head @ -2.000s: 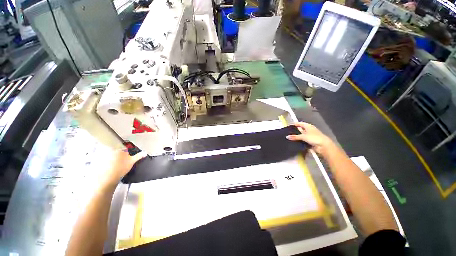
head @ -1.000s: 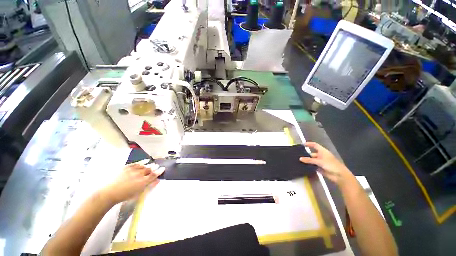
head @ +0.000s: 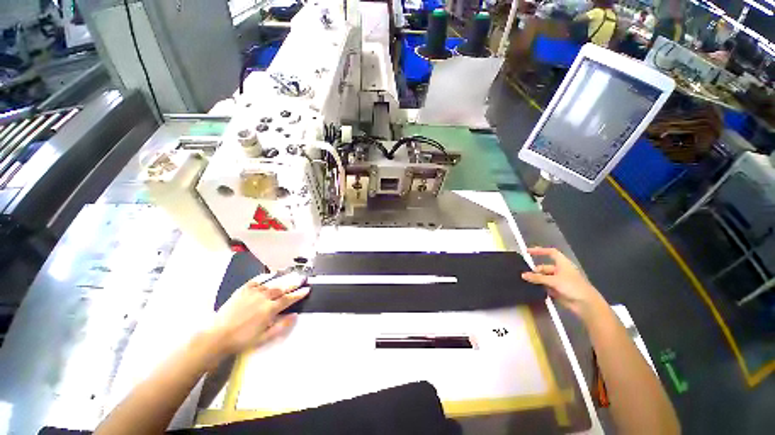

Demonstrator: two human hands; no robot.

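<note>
A long black fabric panel (head: 408, 296) lies under the sewing machine head (head: 255, 200), with a narrow white-looking slot along its middle. My left hand (head: 265, 307) rests flat on the panel near its left part, fingertips by the presser foot area, which is partly hidden. My right hand (head: 557, 277) holds the panel's right end between thumb and fingers. The panel lies on a white placement sheet (head: 297, 365) with yellow masking tape (head: 484, 404) along its edges. A black slot mark (head: 425, 342) shows on the sheet below the panel.
Larger black panels (head: 365, 412) lie nearest me. The clamp unit (head: 391, 180) with black hoses stands behind the panel. A control screen (head: 596, 117) stands at the right, thread cones (head: 436, 34) at the back. An orange and black item (head: 602, 389) lies at the right table edge. People are in the far background.
My left hand has moved from the panel's left end to the right, onto the panel by the presser foot, uncovering the left end. The panel has become straighter and flatter. The camera view has shifted slightly.
</note>
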